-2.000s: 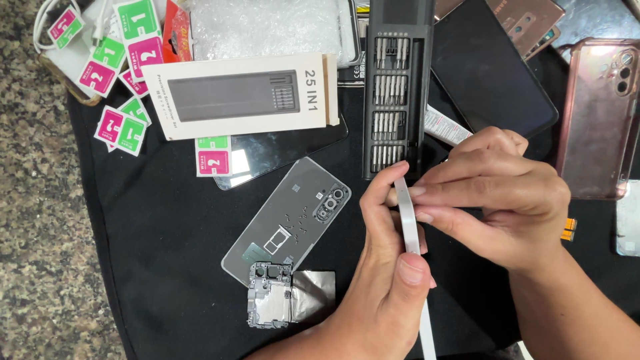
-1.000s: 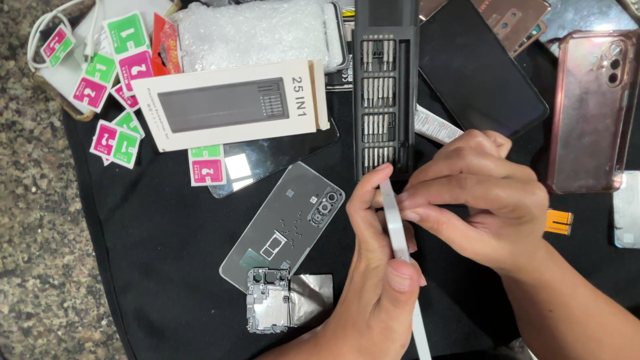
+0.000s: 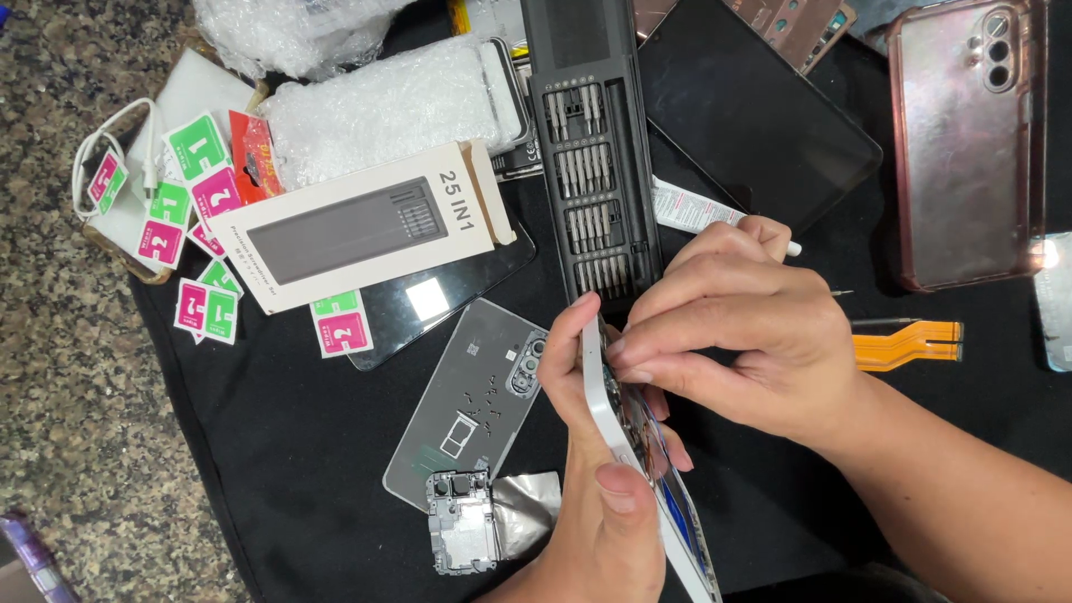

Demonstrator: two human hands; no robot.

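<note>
My left hand point(image 3: 615, 502) grips an opened smartphone point(image 3: 624, 435) by its frame, tilted on edge so its inner parts face right. The fingertips of my right hand point(image 3: 729, 327) press together at the phone's upper inner side; whether they pinch a small part is hidden. Left of my hands lies a grey phone back cover point(image 3: 444, 377), with small screws point(image 3: 492, 406) and a SIM tray point(image 3: 458, 435) on it. A phone's inner bracket point(image 3: 462, 523) with silvery foil point(image 3: 528, 511) overlaps its lower end. Above my hands is a precision screwdriver bit case point(image 3: 595, 167).
The screwdriver set's box point(image 3: 360, 226) rests on a dark phone screen point(image 3: 427, 310), near bubble-wrapped phones point(image 3: 385, 105) and wipe packets point(image 3: 205, 310). To the right are a black display panel point(image 3: 762, 109), a clear pink-edged case point(image 3: 967, 151) and an orange flex cable point(image 3: 913, 345). Black cloth covers the granite.
The phone has turned in my left hand, so its inner parts and blue battery area now show where earlier mostly its pale edge did. My right fingers stay at its upper part.
</note>
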